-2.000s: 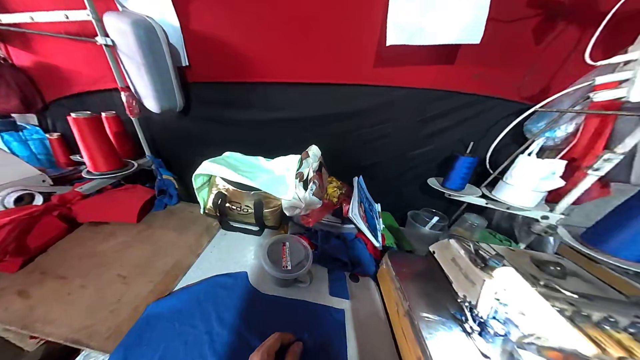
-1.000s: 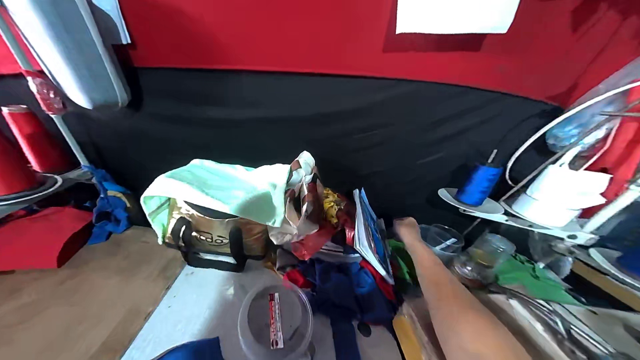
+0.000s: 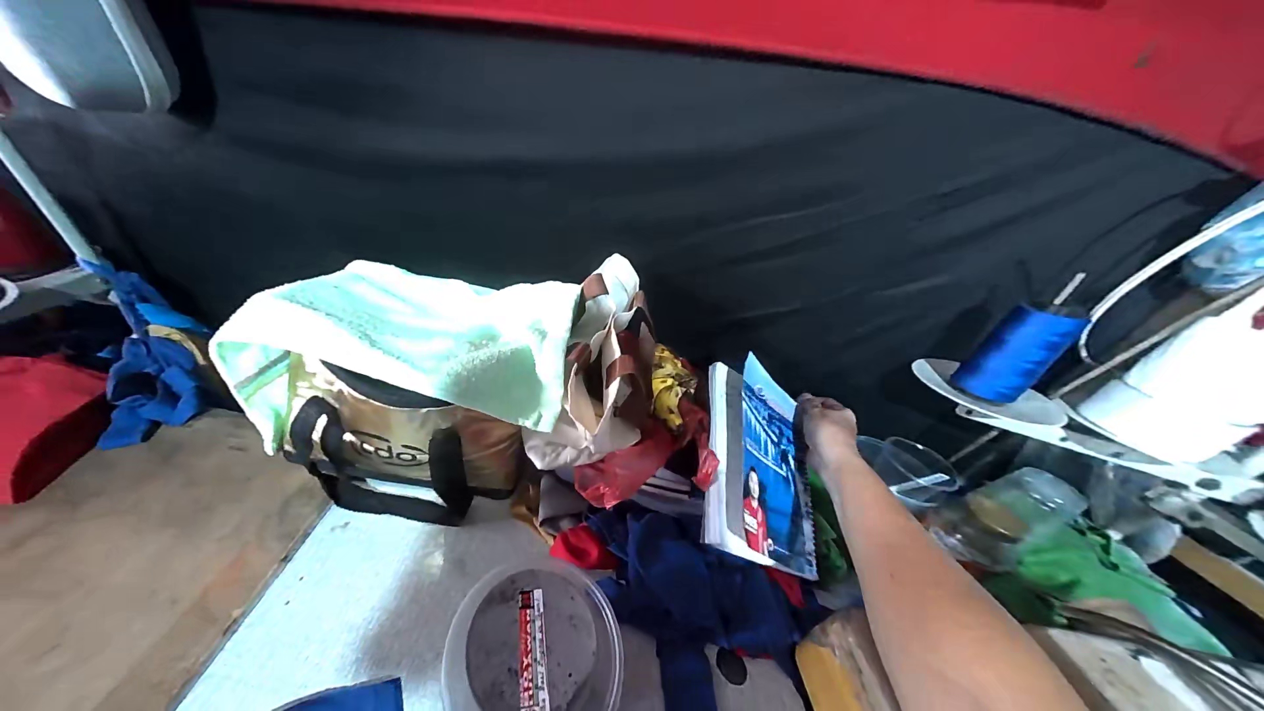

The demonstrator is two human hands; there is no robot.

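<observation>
My right hand [image 3: 828,427] is at the upper right edge of a spiral-bound notebook [image 3: 765,474] with a blue picture cover, its fingers curled at that edge and partly hidden. The notebook stands tilted among dark blue cloth [image 3: 681,573], a red plastic bag [image 3: 632,469] and green cloth. To its left, a tan bag with black handles [image 3: 395,449] lies under a pale green towel [image 3: 425,336], beside a cream and brown cloth bag [image 3: 597,385]. A round plastic tub with a clear lid [image 3: 533,642] stands in front. My left hand is out of view.
At right are a blue thread cone [image 3: 1022,351] on a stand, a white cone [image 3: 1175,385], clear plastic containers [image 3: 1007,509], green cloth [image 3: 1116,583] and metal tools. A brown board [image 3: 128,563] and red fabric [image 3: 44,420] lie at left. A black curtain [image 3: 592,158] hangs behind.
My right hand has come to the notebook's edge, and the notebook's cover now faces the camera more. Earlier a hand lay on the blue fabric in front. The view has moved closer.
</observation>
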